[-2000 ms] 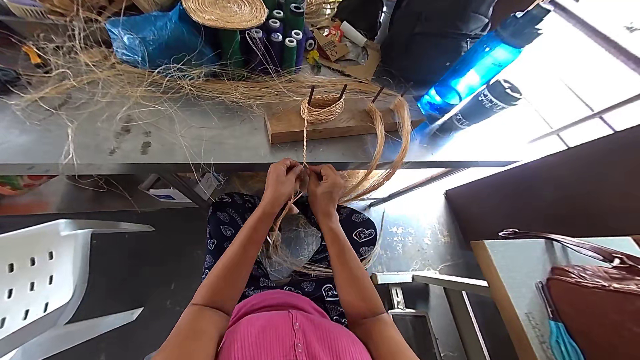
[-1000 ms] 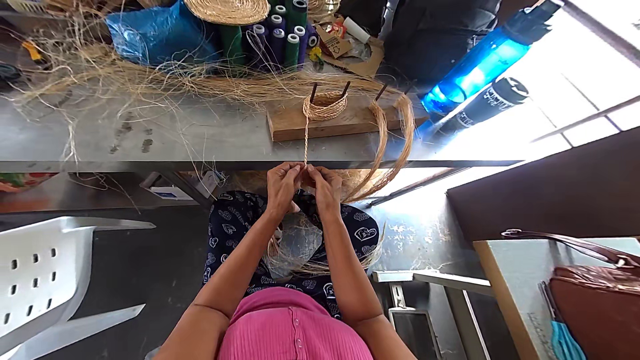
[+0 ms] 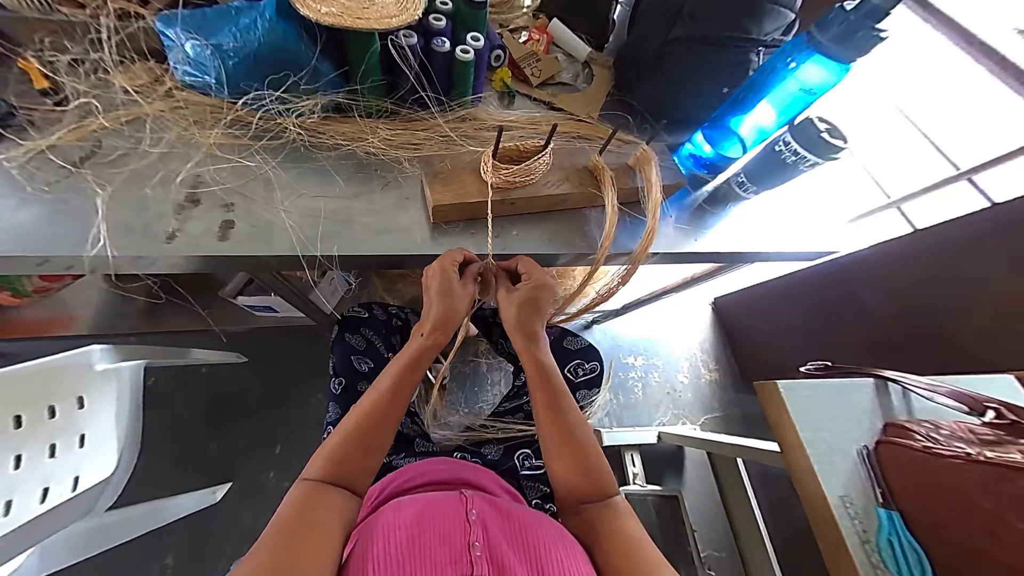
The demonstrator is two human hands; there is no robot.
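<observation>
Both hands meet at the table's front edge, at the lower end of a thin braided fibre cord [image 3: 490, 216]. My left hand [image 3: 450, 292] pinches the strands from the left, and my right hand [image 3: 524, 296] pinches them from the right. The cord runs up to a braided coil [image 3: 518, 166] wound around two dark pegs on a wooden block [image 3: 456, 196]. Loose strands [image 3: 448, 368] hang below my left hand. Two hanks of tan fibre [image 3: 650, 200] loop from the block's other pegs and drop over the edge at the right. Palms and fingertips are partly hidden.
Loose fibre [image 3: 320, 124] spreads along the metal table [image 3: 360, 216]. Behind it are a blue plastic bag [image 3: 240, 52], thread cones [image 3: 462, 72] and a woven straw disc [image 3: 360, 10]. A blue bottle [image 3: 768, 96] and dark tumbler [image 3: 788, 160] stand right; a white chair [image 3: 72, 432] is left.
</observation>
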